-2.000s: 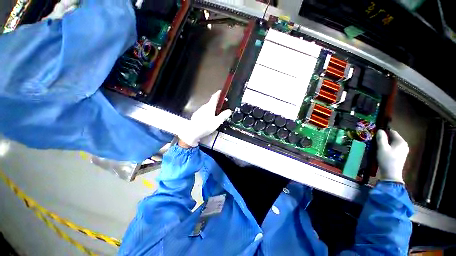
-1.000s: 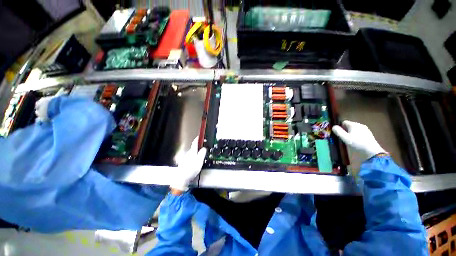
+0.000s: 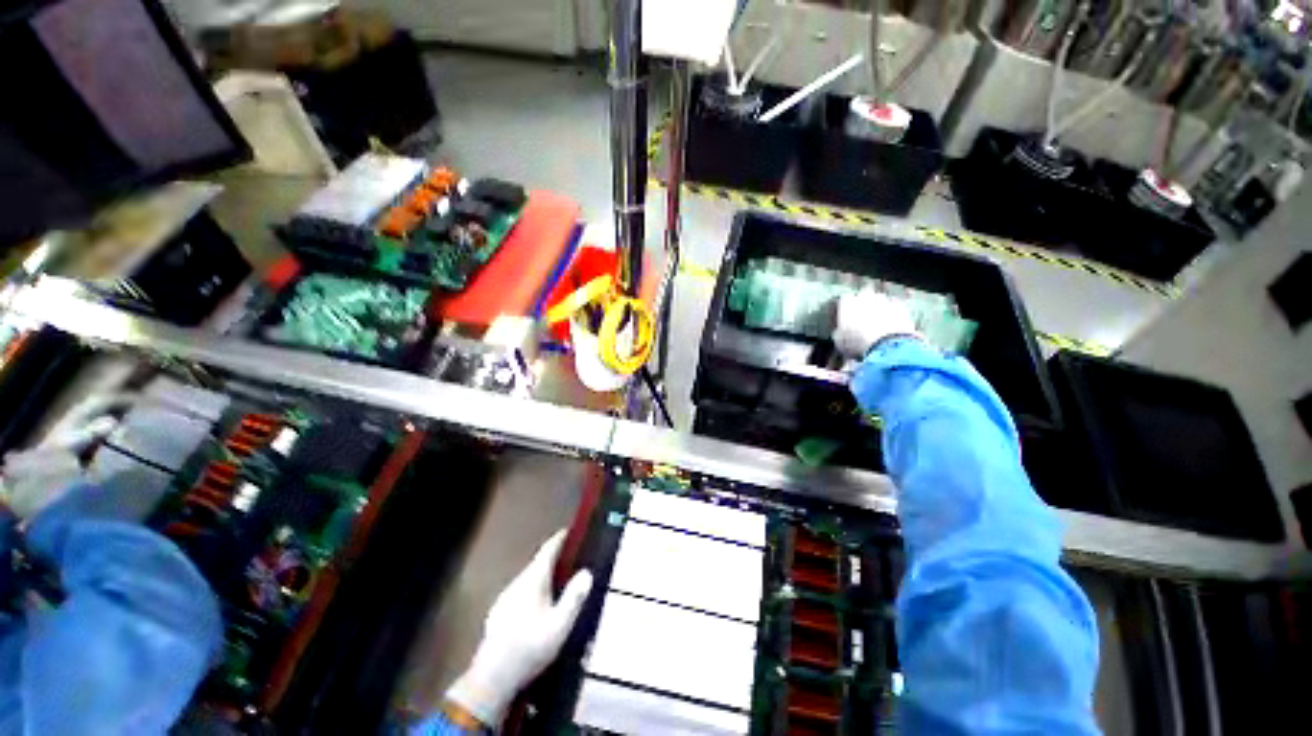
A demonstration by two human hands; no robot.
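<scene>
The main circuit board, with white blocks [image 3: 676,604] and orange-copper coils [image 3: 816,633], lies in a carrier between the rails, cut off by the bottom edge. My left hand [image 3: 521,633], white-gloved, grips the carrier's red-brown left side bar [image 3: 583,535]. My right hand [image 3: 872,319], white-gloved, reaches into the black bin [image 3: 1025,345] beyond the rail, at the row of pale-green strip boards [image 3: 784,293]. Its fingertips are unclear, so I cannot tell whether it holds a strip. My right sleeve covers the main board's right part.
Another person's gloved hand [image 3: 43,467] is at a second board [image 3: 295,503] on the left. Beyond the metal rail [image 3: 475,410] are a spare board [image 3: 410,223], green pieces [image 3: 353,314], an orange-red sheet [image 3: 518,266], yellow loops [image 3: 622,334] and a metal pole [image 3: 627,158].
My right hand has left the carrier's right side and reached forward into the black bin. My left hand stays on the left bar. The view has tilted up towards the bins.
</scene>
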